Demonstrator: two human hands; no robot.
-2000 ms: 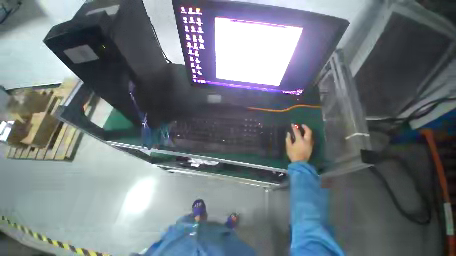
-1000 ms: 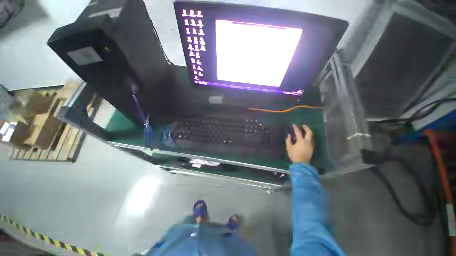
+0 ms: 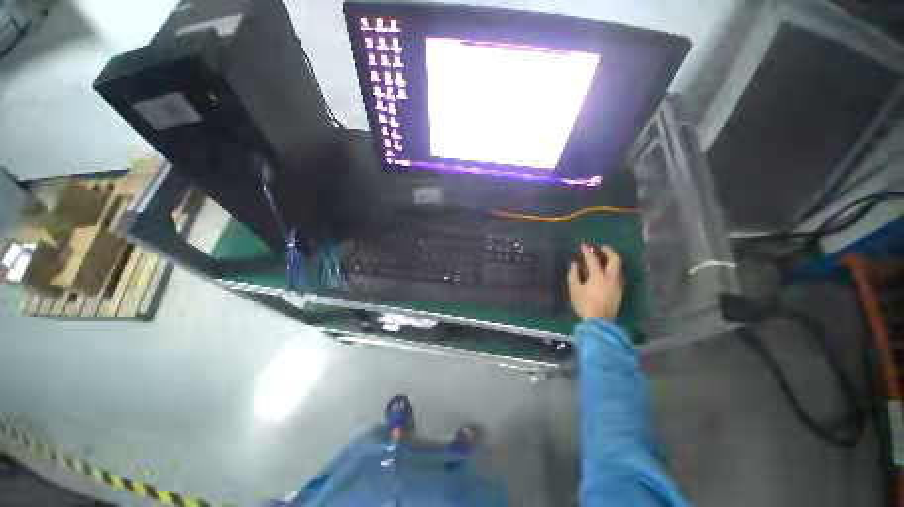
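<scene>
My right hand [image 3: 598, 285], bare, with a blue sleeve, rests over a small black mouse [image 3: 585, 259] on the green mat [image 3: 622, 233], right of the keyboard. The hand covers most of the mouse. The black keyboard [image 3: 446, 259] lies below the monitor. The monitor [image 3: 510, 104] shows a bright white window and a column of icons at its left. My left hand is not in the picture.
A black computer tower [image 3: 203, 129] stands left of the monitor. An orange cable [image 3: 565, 216] crosses the mat. Cartons on a wooden pallet [image 3: 94, 287] are at the left. A dark-panelled cabinet [image 3: 793, 119] stands at the right, with black cables [image 3: 808, 396] on the floor.
My right hand stays on the mouse at nearly the same place. The view has shifted very slightly.
</scene>
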